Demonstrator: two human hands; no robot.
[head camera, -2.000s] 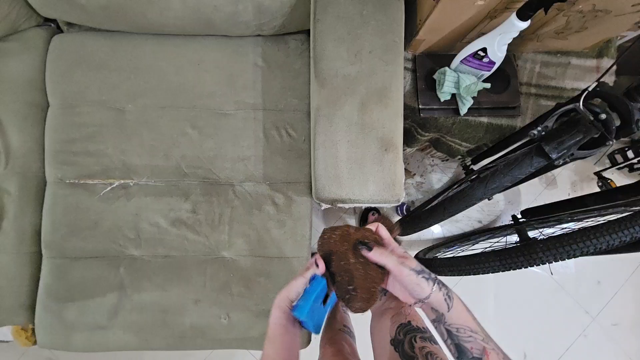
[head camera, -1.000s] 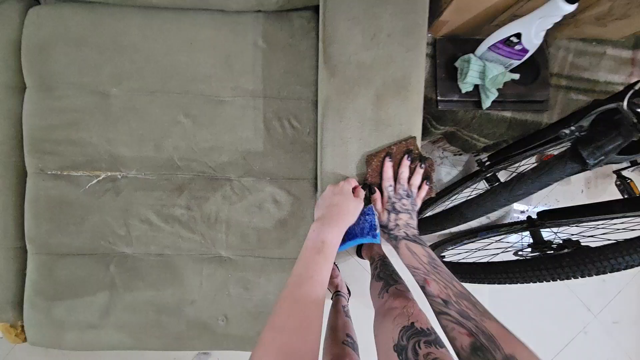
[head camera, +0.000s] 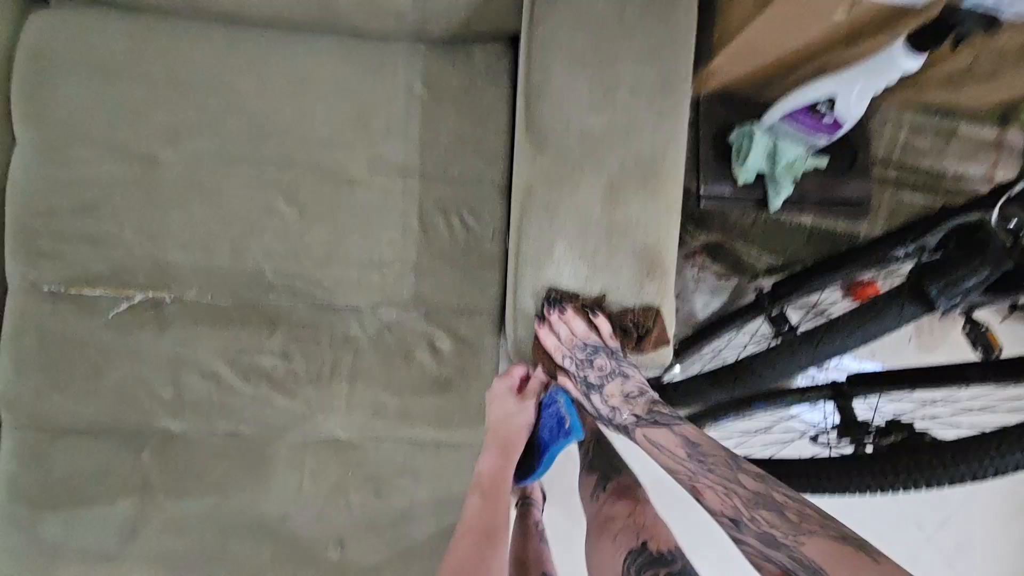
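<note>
My right hand (head camera: 592, 352) lies with spread fingers on a brown cloth (head camera: 644, 330), pressing it against the near end of the green-grey sofa armrest (head camera: 600, 184). My left hand (head camera: 514, 404) is beside it at the armrest's near left corner, closed on a blue cloth or sponge (head camera: 550, 436) that hangs below the fingers. The left fingertips are also close to the brown cloth's edge; whether they pinch it cannot be told. The wide seat cushion (head camera: 240, 224) lies left of the armrest.
A torn seam (head camera: 120, 294) crosses the cushion. At the upper right, a white spray bottle (head camera: 848, 88) and a pale green cloth (head camera: 772, 160) rest on a dark box-like object (head camera: 720, 152). Bicycle wheels (head camera: 808, 340) stand close to the armrest's right side. My legs are below my hands.
Two seconds ago both hands held the brown cloth in front of the armrest; it is now down on the armrest under my right hand. The blue item stays in my left hand.
</note>
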